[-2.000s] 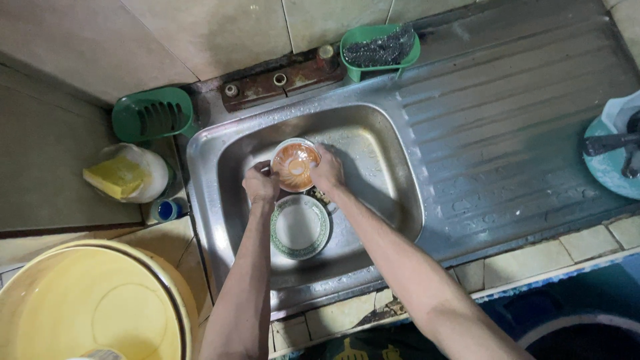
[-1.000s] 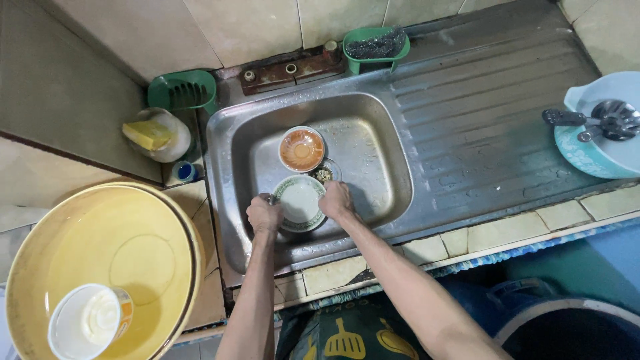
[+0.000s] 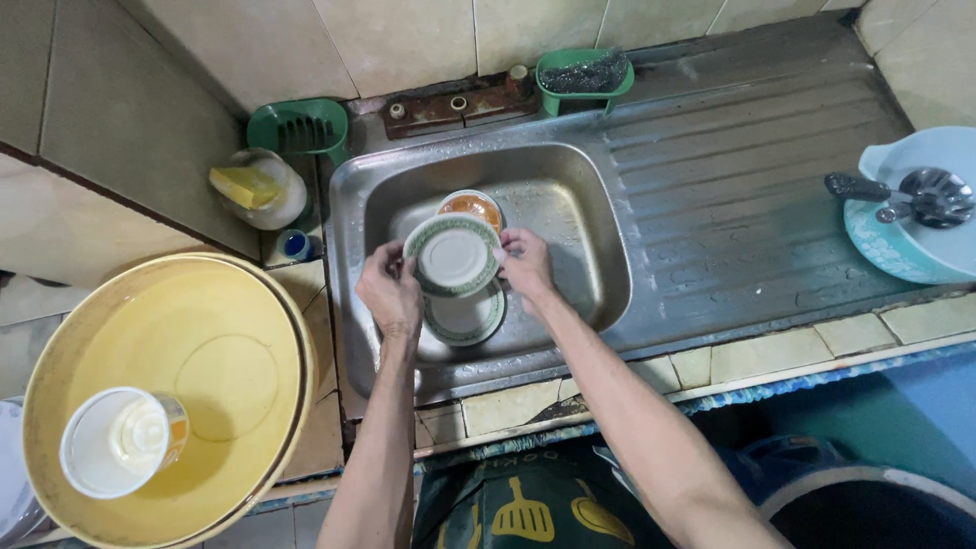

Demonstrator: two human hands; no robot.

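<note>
Both my hands grip a small white saucer with a green patterned rim (image 3: 453,255), tilted above the basin of the stainless steel sink (image 3: 568,305). My left hand (image 3: 390,290) pinches its left edge, and my right hand (image 3: 526,263) holds the right edge. Beneath it, a second green-rimmed saucer (image 3: 467,314) lies in the basin, partly covered. An orange-patterned dish (image 3: 474,204) rests behind the held saucer, with its front part hidden. The drain is hidden from view.
Left stands a yellow basin (image 3: 229,343) of water with a white plastic tub (image 3: 110,450). Green holders (image 3: 297,126), a container with a yellow sponge (image 3: 248,187) and a blue cap (image 3: 295,245) line the edge. Right, a turquoise basin (image 3: 884,244) holds black utensils (image 3: 936,197); a scouring pad (image 3: 585,74) sits behind.
Two seconds ago my hands held the orange dish; one second ago it lay in the sink and they were at the green-rimmed saucers. Now one saucer is lifted, showing another beneath.
</note>
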